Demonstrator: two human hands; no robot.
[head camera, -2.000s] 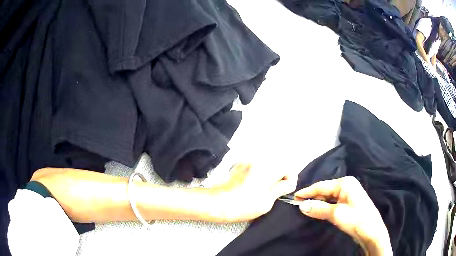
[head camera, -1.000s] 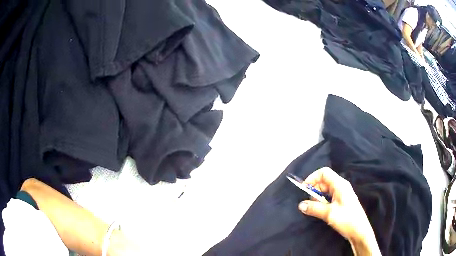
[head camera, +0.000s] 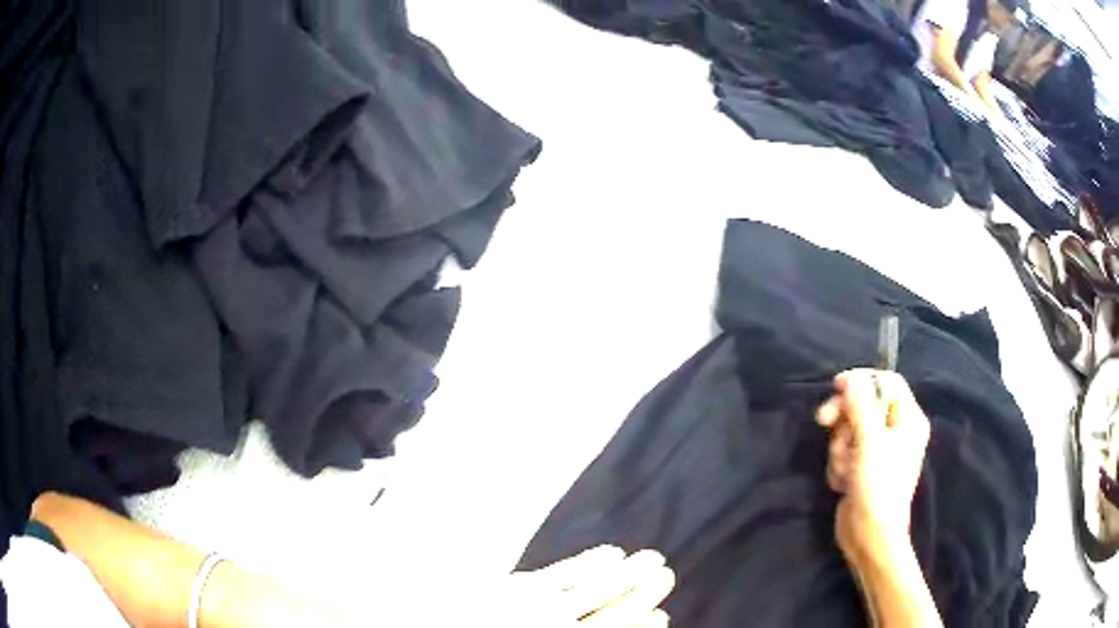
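Observation:
Black trousers (head camera: 663, 491) lie spread on the white table in front of me at the lower right. My right hand (head camera: 877, 448) is over their upper part, its fingers closed around small thread snips (head camera: 888, 341) whose silvery blades point up and away from me. My left hand (head camera: 601, 589) is at the bottom edge, over the lower left edge of the trousers, palm partly washed out by glare. Its fingers are extended and no cloth is seen gripped in it.
A pile of black garments (head camera: 135, 282) with wide hems fills the left. More dark garments (head camera: 822, 92) lie at the back. Cream looped pieces with dark edges (head camera: 1098, 454) are at the right edge. A person's arm (head camera: 947, 55) shows at the top right. A dark thread (head camera: 378, 496) lies on the table (head camera: 589, 245).
My left hand left the cloth near the snips and now lies at the trousers' lower left edge. My right hand moved up and right, turning the snips upward. The view has shifted right.

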